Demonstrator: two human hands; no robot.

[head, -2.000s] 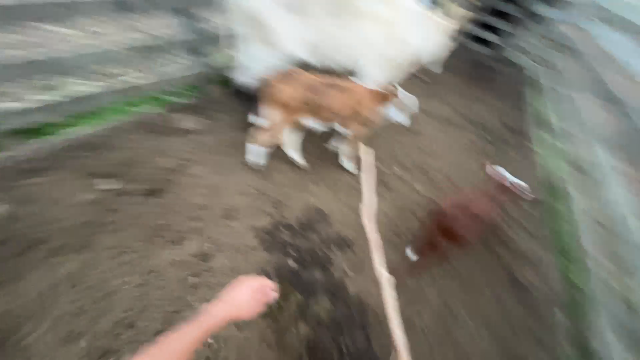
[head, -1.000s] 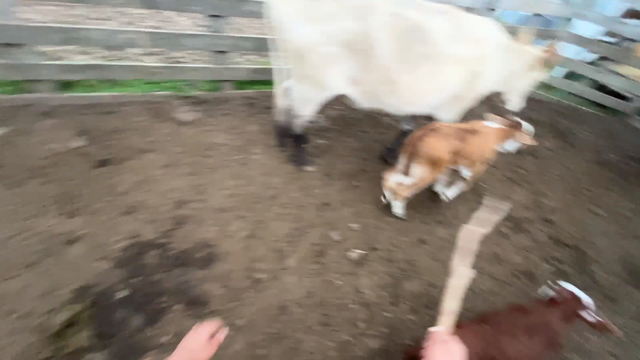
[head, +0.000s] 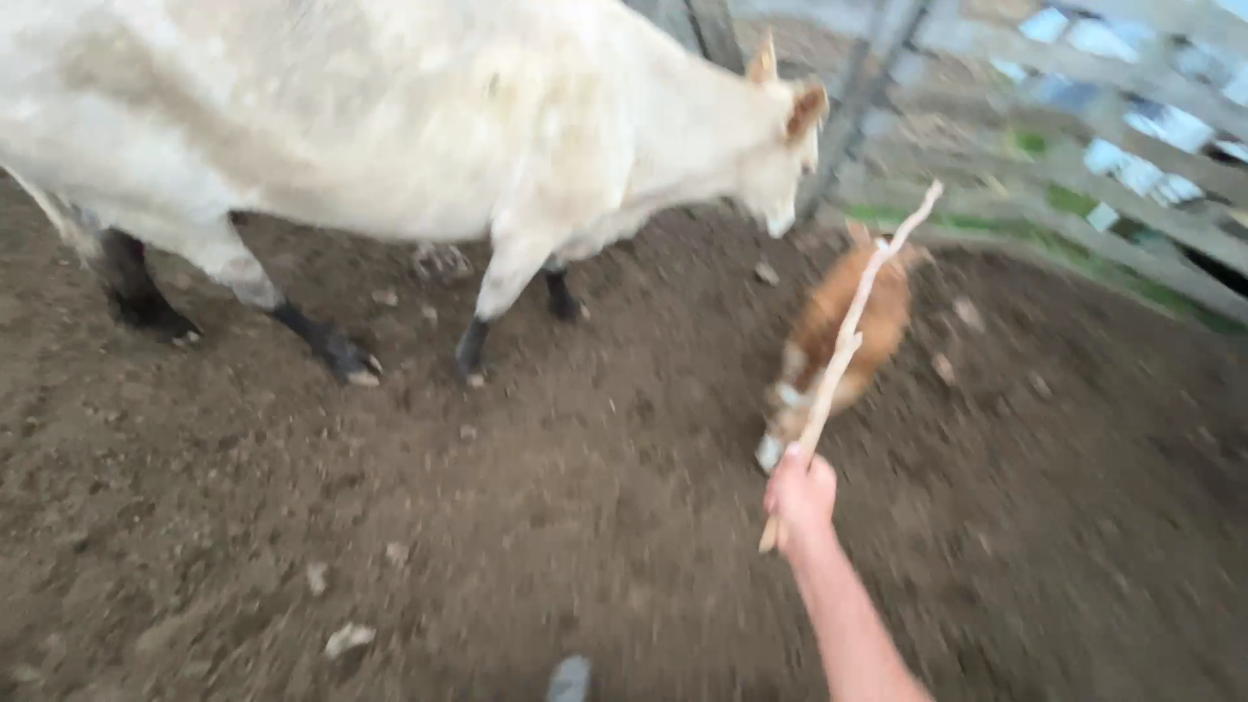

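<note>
My right hand (head: 802, 495) grips a pale, knobby wooden stick (head: 846, 346) near its lower end. The stick slants up and away to the right, and in the view it crosses in front of an orange-brown and white calf (head: 829, 307), so whether it touches the calf cannot be told. A large cream-white cow (head: 390, 117) with dark lower legs stands at the upper left, its head lowered towards the right, close to the calf. My left hand is out of view.
Trodden bare soil (head: 546, 546) with small stones and clods covers the ground. A wooden rail fence (head: 1072, 195) runs along the upper right, with grass at its foot. The grey tip of a shoe (head: 569, 678) shows at the bottom edge.
My left hand and the red-brown calf seen one second ago are out of view. The orange-brown calf has turned and now stands beyond my right hand. The view has swung right.
</note>
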